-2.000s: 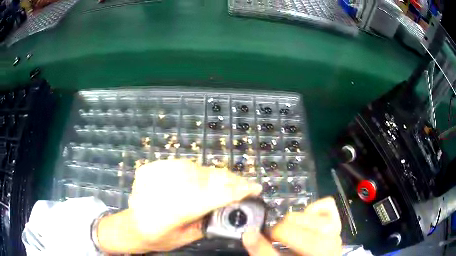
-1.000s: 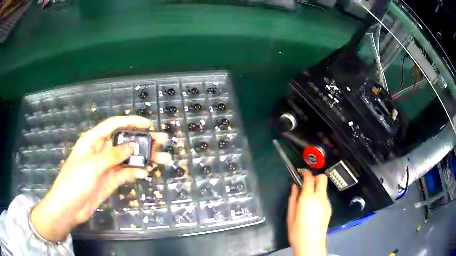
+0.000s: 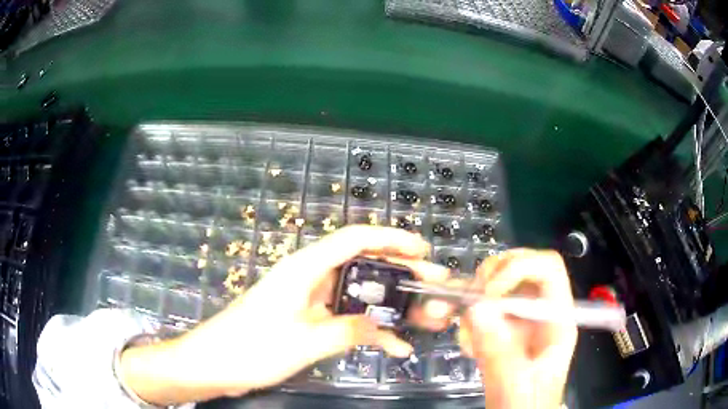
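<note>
My left hand [image 3: 311, 311] holds a black rounded-square device housing [image 3: 372, 294] above the clear component tray [image 3: 176, 216]. The housing's open side faces up, with pale and shiny pieces inside. My right hand [image 3: 519, 319] grips silver tweezers [image 3: 551, 311] like a pen. The tweezers' tips reach over the housing's right side; blur hides whether they touch it or hold anything. The tray has small round black components [image 3: 365, 162] in its right columns and cream-yellow bits [image 3: 287, 214] scattered around its middle.
The black press [image 3: 638, 224] stands at right, with its red button [image 3: 604, 295] partly behind the tweezers and a small display [image 3: 632, 335] beside it. Black trays [image 3: 40, 240] lie at left. Another clear tray [image 3: 495, 22] is at the back. Small dark parts lie on the green mat [image 3: 239, 88].
My right hand has moved from beside the press to the housing and now holds the tweezers. My left hand still holds the housing, now nearer the tray's middle. The camera view has shifted.
</note>
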